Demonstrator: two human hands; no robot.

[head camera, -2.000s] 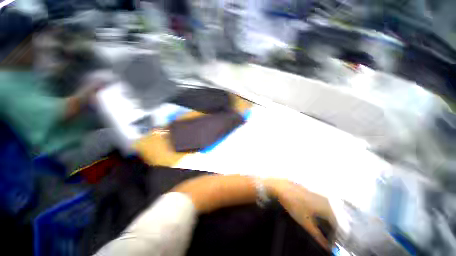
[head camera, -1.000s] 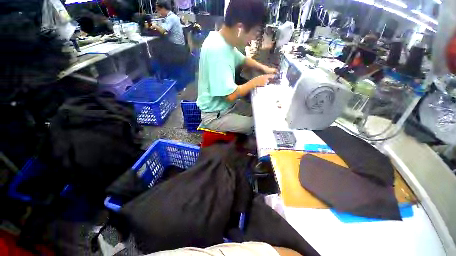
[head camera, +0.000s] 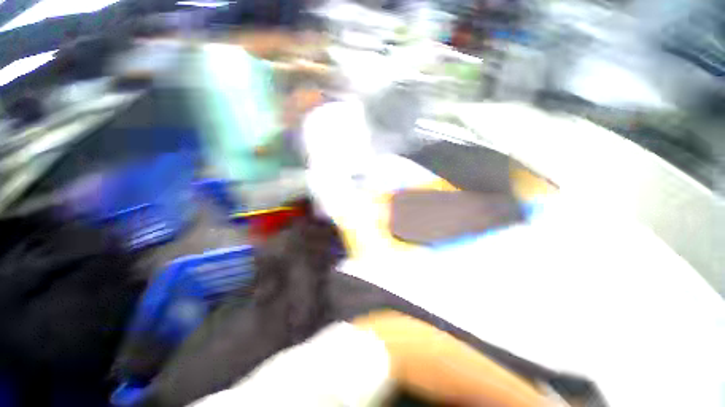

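The view is strongly blurred. My left forearm, in a pale sleeve, crosses the bottom centre towards the lower right; the left hand is cut off or lost in blur at the bottom edge. My right hand is out of the picture. A dark garment piece (head camera: 238, 342) lies along the table's front edge and hangs down to the left, partly behind the sleeve. Dark cut panels (head camera: 453, 216) lie on the tan board (head camera: 366, 238) beyond the arm, with blue edges showing beside them.
A white table (head camera: 572, 294) spans the right, with a pale machine arm (head camera: 636, 167) behind it. Blue plastic baskets (head camera: 211, 270) stand on the floor at left. A person in a green shirt (head camera: 234, 111) sits at upper left, beside a white machine.
The view has swung back to the right from the baskets, so the person, baskets and panels appear further left. More of my left forearm shows.
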